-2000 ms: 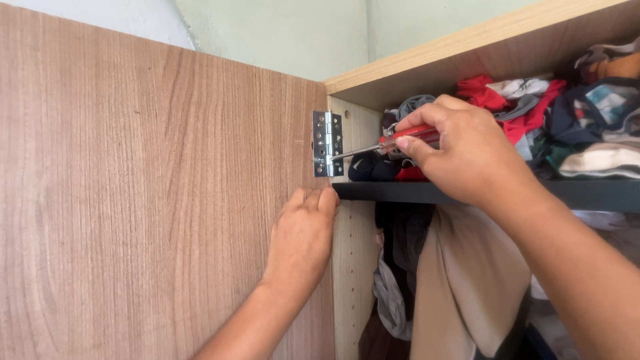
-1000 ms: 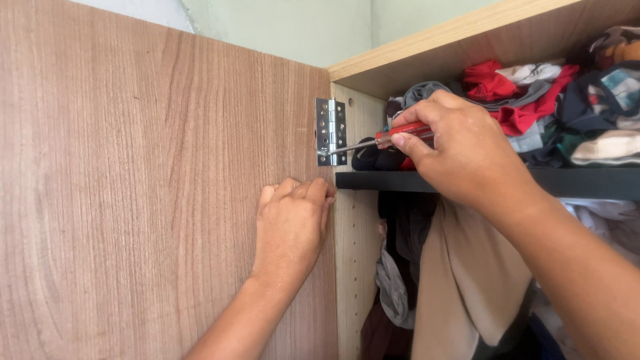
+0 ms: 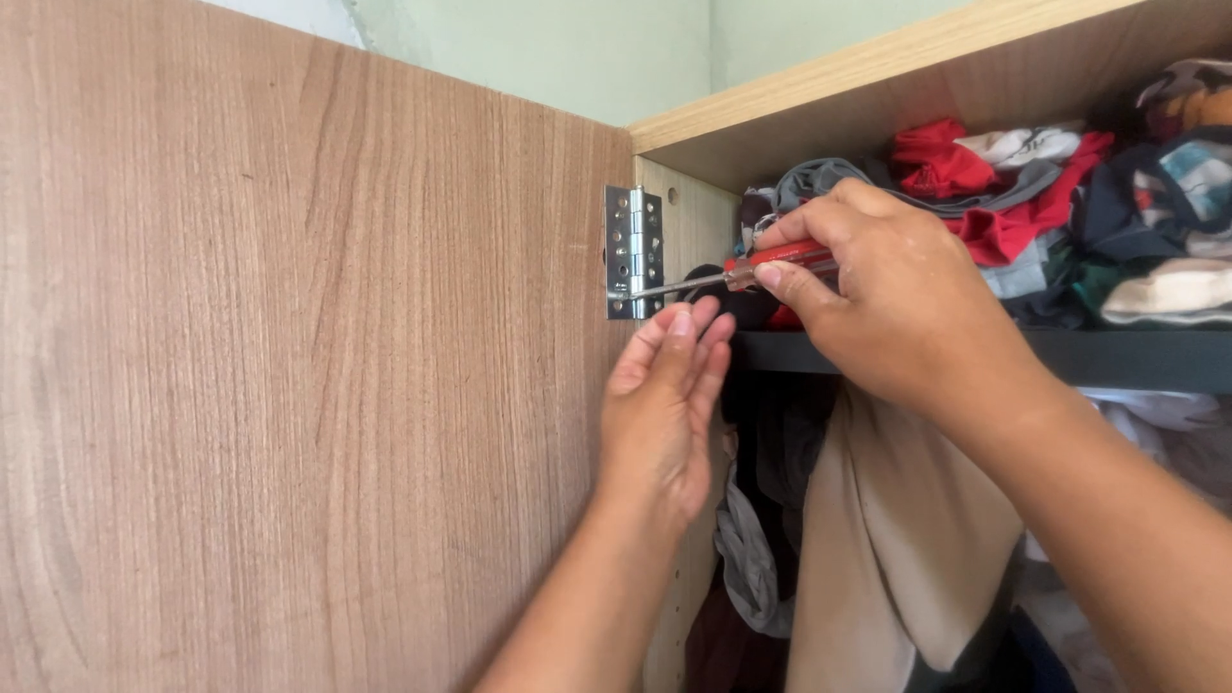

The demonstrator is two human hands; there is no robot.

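My right hand (image 3: 890, 289) grips the red handle of a screwdriver (image 3: 782, 265), whose metal shaft points left. Its tip meets a screw low on the door-side leaf of a metal butt hinge (image 3: 636, 252). That hinge joins the wood-grain cabinet door (image 3: 318, 337) to the cabinet's side panel (image 3: 688, 217). Just below the hinge, my left hand (image 3: 669, 404) is raised with its fingers loosely curled and its palm turned partly to the right. Nothing can be made out between its fingers, and they do not hold the shaft.
Folded and bunched clothes (image 3: 1020, 207) lie on the dark-edged shelf (image 3: 1116, 358) at the right. Beneath it hang beige trousers or similar cloth (image 3: 895, 529) and a grey garment (image 3: 746, 549). The cabinet's top panel (image 3: 866, 72) runs above, against a pale green wall (image 3: 558, 58).
My left hand has come off the door's edge area, turned over and moved up and right, close under the screwdriver's shaft. The right hand keeps the screwdriver at the hinge's lower part.
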